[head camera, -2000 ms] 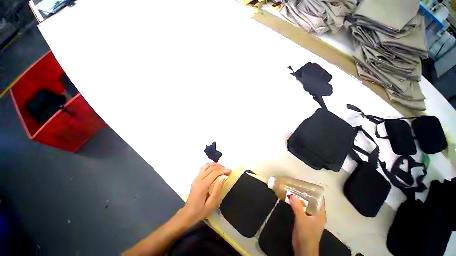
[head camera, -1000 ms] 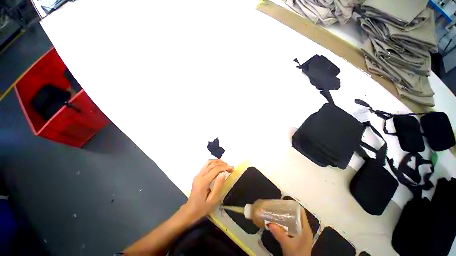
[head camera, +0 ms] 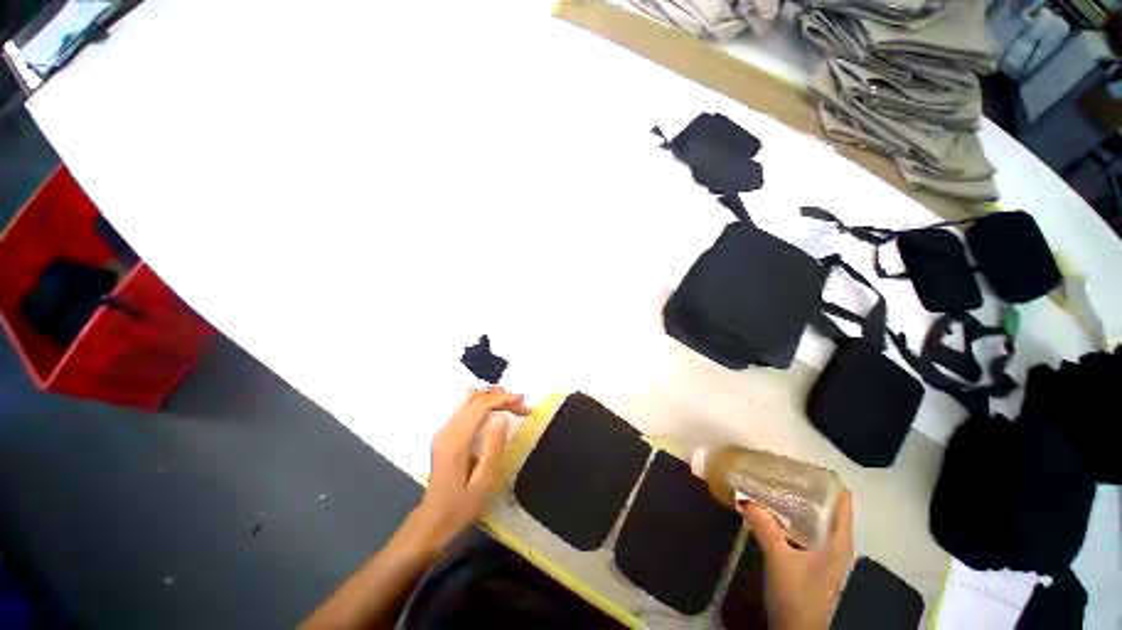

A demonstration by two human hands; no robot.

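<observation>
Black rounded fabric panels [head camera: 582, 471] lie in a row along the near edge of the grey-beige board [head camera: 615, 594]. My right hand [head camera: 806, 566] is closed around a clear squeeze bottle with amber-brown contents [head camera: 787, 484]. The bottle is tilted above the row, with its pale neck towards the left; its thin nozzle cannot be made out. My right hand and the bottle partly cover the third panel. My left hand [head camera: 468, 455] rests on the board's yellow-taped left edge, beside the leftmost panel, fingers bent. Whether something is under its fingertips cannot be told.
A black panel stack [head camera: 744, 295] stands behind the board, with a smaller pile [head camera: 717, 151] beyond. Black straps and pouches [head camera: 865, 400] lie right, near a large black pile [head camera: 1015, 492]. A black scrap [head camera: 484, 358] lies left. Beige fabric [head camera: 904, 92] is far back; a red crate [head camera: 135, 351] is left.
The view has shifted. The bottle's nozzle was at the leftmost panel's near-left edge a second ago; my right hand has since drawn the bottle back right. My left hand stays at the board's left edge.
</observation>
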